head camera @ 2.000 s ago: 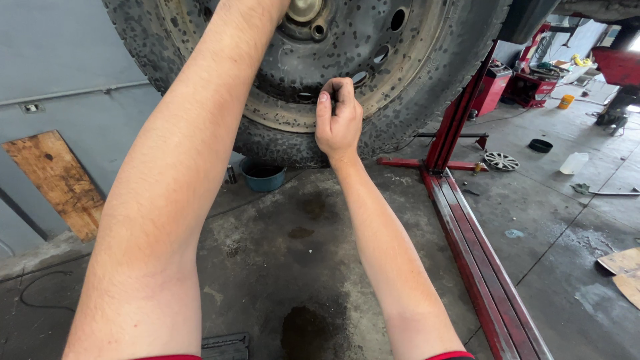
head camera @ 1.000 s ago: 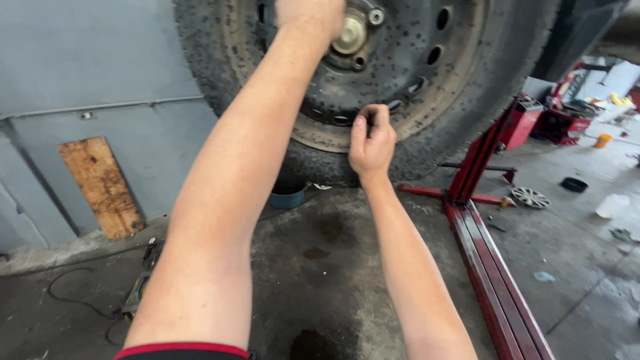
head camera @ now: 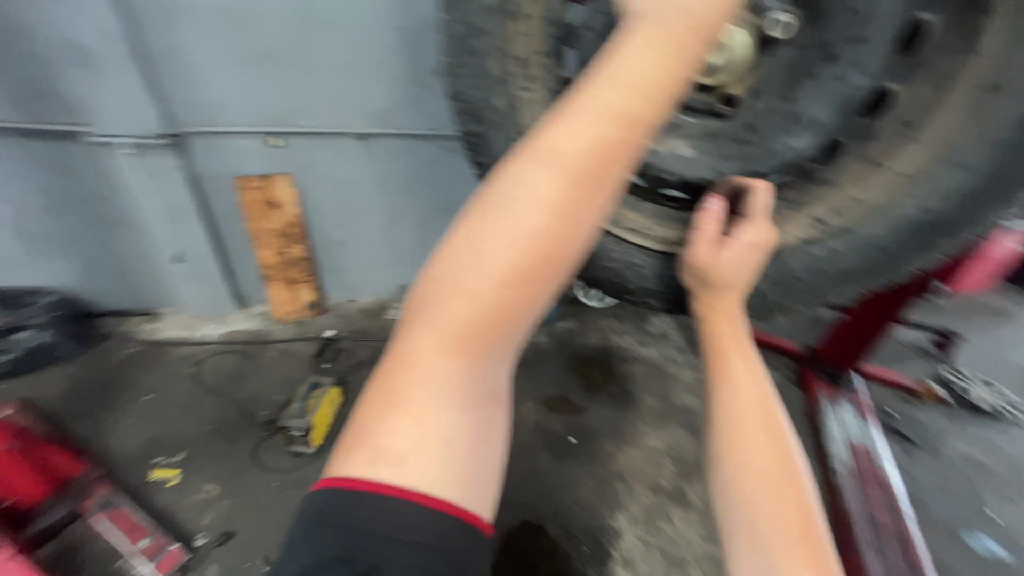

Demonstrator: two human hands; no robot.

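Observation:
A wheel with a dark steel rim (head camera: 808,104) and a black tyre (head camera: 848,280) fills the upper right, raised off the floor. My left hand (head camera: 680,8) is at the top edge, mostly cut off, near the wheel's hub (head camera: 732,60); its fingers and anything in them are hidden. Lower down, my right hand (head camera: 730,232) is at the bottom of the rim, with its fingers curled. Whether it grips the rim edge or holds something small cannot be told, since the view is blurred.
A red lift arm and post (head camera: 860,328) stand at right, beside a wheel cover (head camera: 980,392). A wooden board (head camera: 280,248) leans on the grey wall. A yellow-and-grey device (head camera: 312,412) with a cable lies on the floor; red equipment (head camera: 40,464) stands at lower left.
The view has swung left, bringing in more wall and floor. My left hand has gone mostly out of the top of the view; my right hand stays at the lower rim.

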